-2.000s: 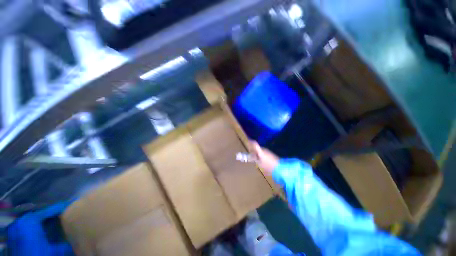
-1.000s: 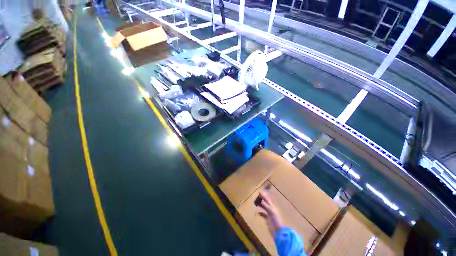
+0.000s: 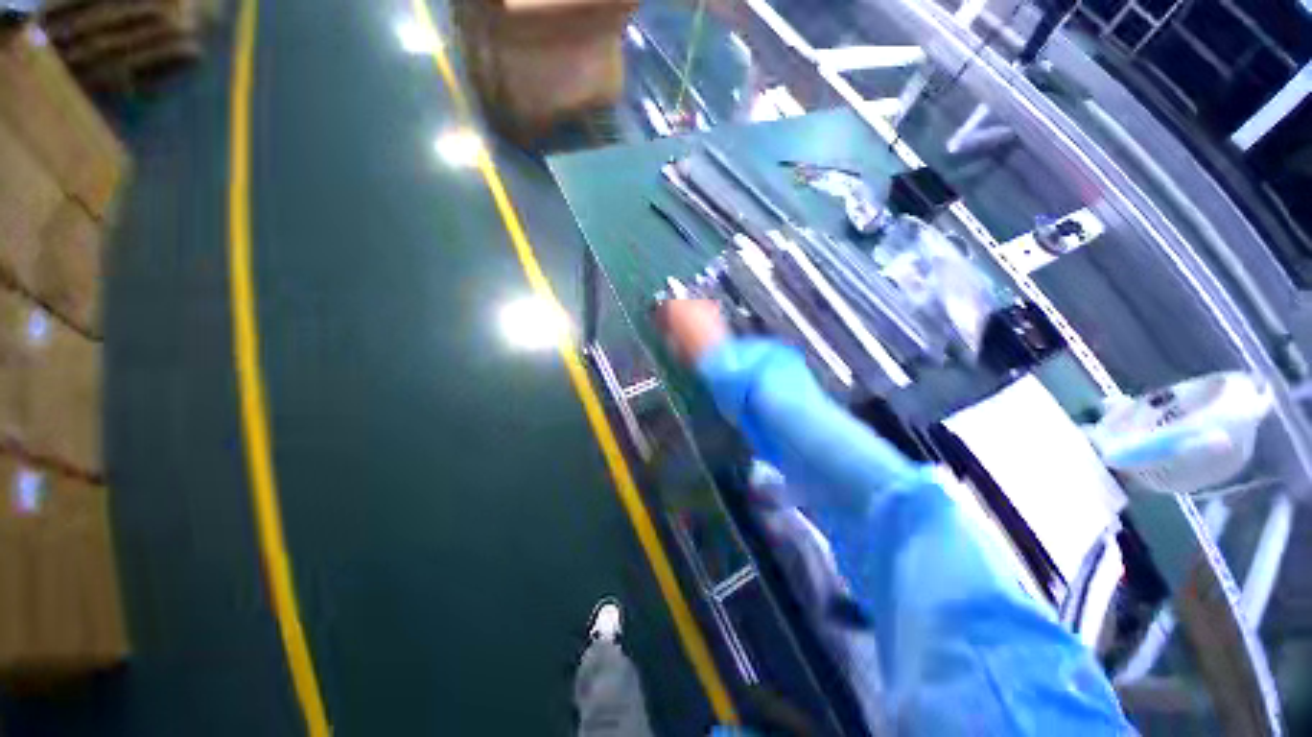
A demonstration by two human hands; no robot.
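Observation:
My right hand (image 3: 691, 328) is at the left edge of the green side table (image 3: 612, 187), with its blue sleeve crossing the table from the lower right. The hand is blurred, and I cannot tell whether it holds anything. Small shiny items lie beside it. Long thin pale strips (image 3: 806, 310) lie across the table, next to crumpled clear plastic bags (image 3: 928, 274). White paper sheets (image 3: 1036, 461) lie nearer to me, partly behind the sleeve. My left hand is not in view.
A brown carton (image 3: 544, 65) stands beyond the table. A white round slatted object (image 3: 1187, 432) is at the right, by the conveyor frame. Brown cartons (image 3: 51, 346) are stacked at far left. Yellow lines (image 3: 248, 360) mark the green floor.
The view has moved along to the side table, and the large closed carton has left the picture. My right hand has gone from above that carton to the table's left edge.

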